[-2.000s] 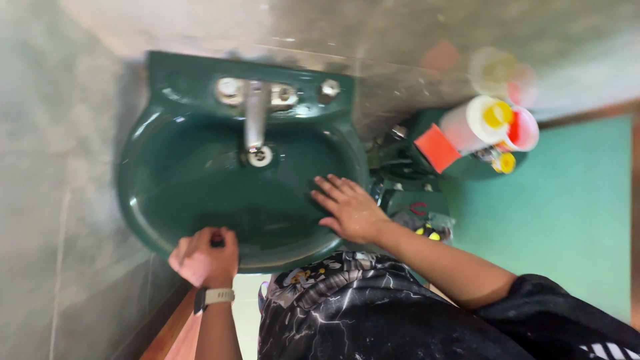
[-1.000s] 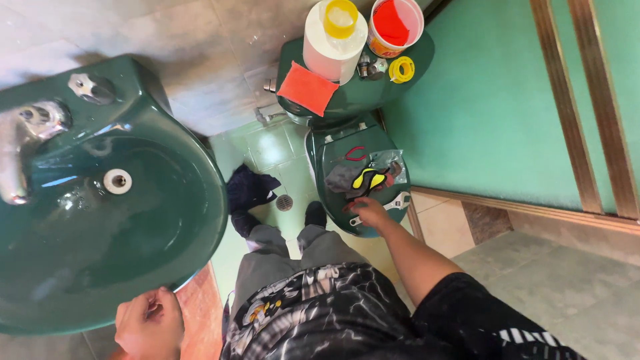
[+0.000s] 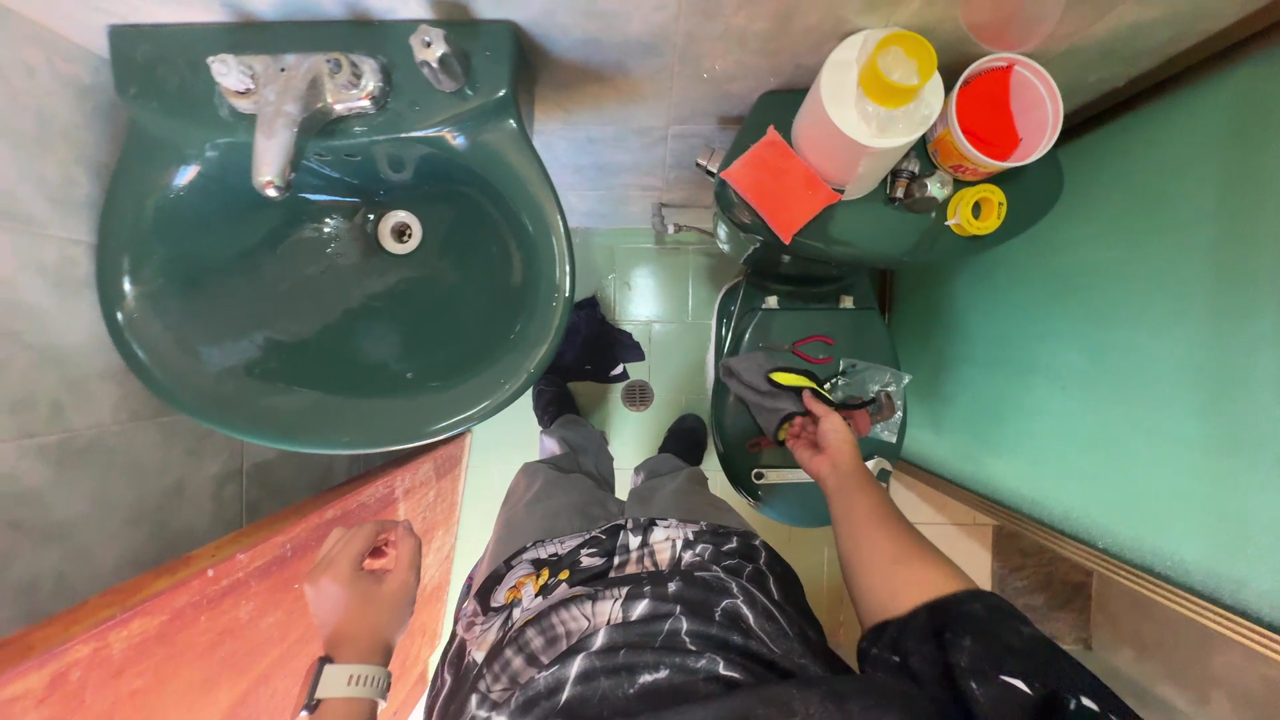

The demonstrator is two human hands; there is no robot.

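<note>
On the lid of a green toilet [image 3: 800, 325], my right hand [image 3: 822, 440] has its fingertips at the edge of a grey work glove [image 3: 765, 390] with black and yellow parts; its fingers are closed on that edge. Close by on the lid lie red-handled pliers [image 3: 815, 349], a clear plastic bag [image 3: 885, 385] and a steel wrench [image 3: 785, 476], partly hidden under my wrist. My left hand [image 3: 365, 580] is curled at lower left, wearing a watch, over a reddish surface. Whether it holds something small cannot be seen.
At upper left stands a green washbasin [image 3: 330, 380] with a chrome faucet [image 3: 280, 120]. The cistern top [image 3: 860, 235] carries a large white bottle [image 3: 850, 120], an orange sponge cloth [image 3: 780, 185], a tub [image 3: 1005, 110] and yellow thread tape [image 3: 977, 209]. Dark cloth [image 3: 598, 345] lies near a floor drain [image 3: 637, 395].
My right hand has moved from the basin rim to the toilet lid and taken the glove's edge. My left hand has left the basin's front edge. The view has shifted right.
</note>
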